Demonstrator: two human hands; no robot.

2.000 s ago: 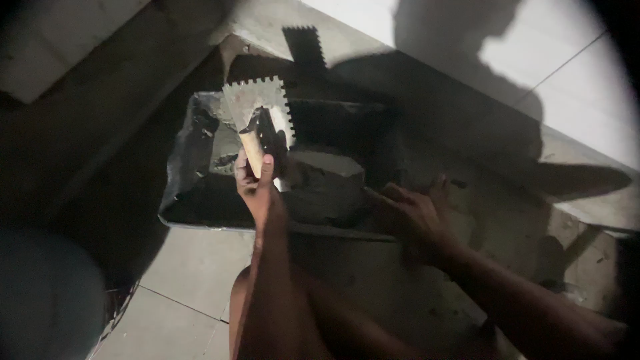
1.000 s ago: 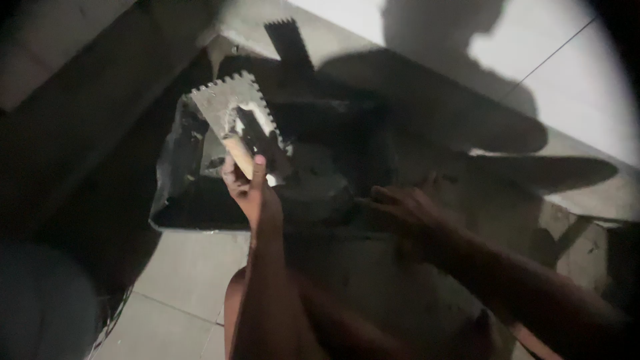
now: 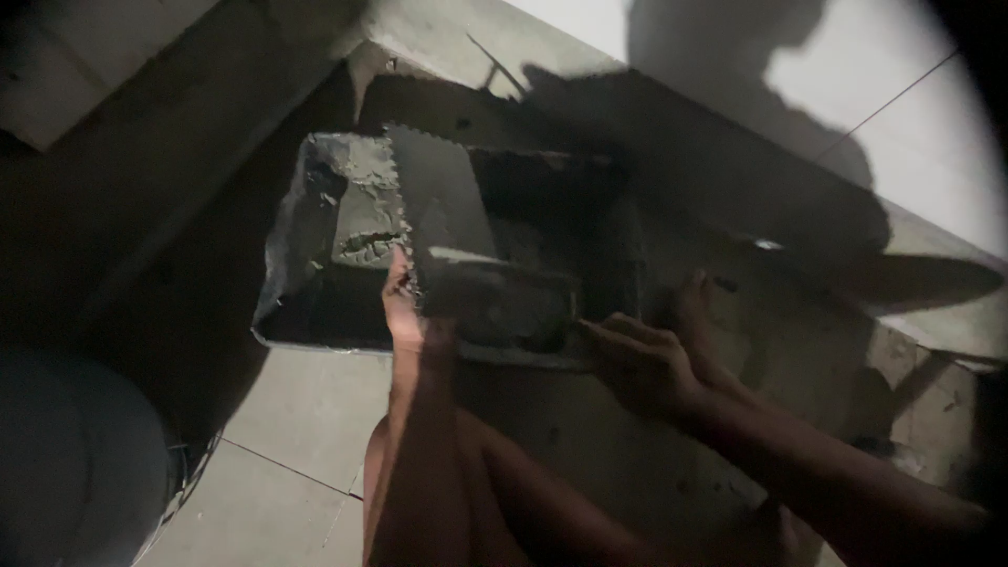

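Observation:
My left hand (image 3: pixel 403 303) grips a notched metal trowel (image 3: pixel 445 197) over the black plastic tub (image 3: pixel 272 331). The trowel's flat face is turned up toward me, its toothed edge on the left; its handle is hidden beneath. Grey mortar (image 3: pixel 362 216) lies in the left part of the tub. My right hand (image 3: pixel 642 354), fingers bent, is at the tub's right front, in shadow. It seems to hold a dark flat-bladed tool (image 3: pixel 512 303), probably a trowel, whose blade reaches left across the lower part of the notched trowel. Blur and shadow hide the contact.
A rounded pale container (image 3: pixel 79 457) stands at the lower left. Light floor tiles (image 3: pixel 291 441) lie in front of the tub. Behind it runs a raised ledge (image 3: pixel 567 47) with white tiles beyond, under a large shadow. My bare legs and a foot are close to the tub.
My left hand has turned the notched trowel over: its handle side faced up before, and its flat face shows now. The dark flat blade now overlaps it.

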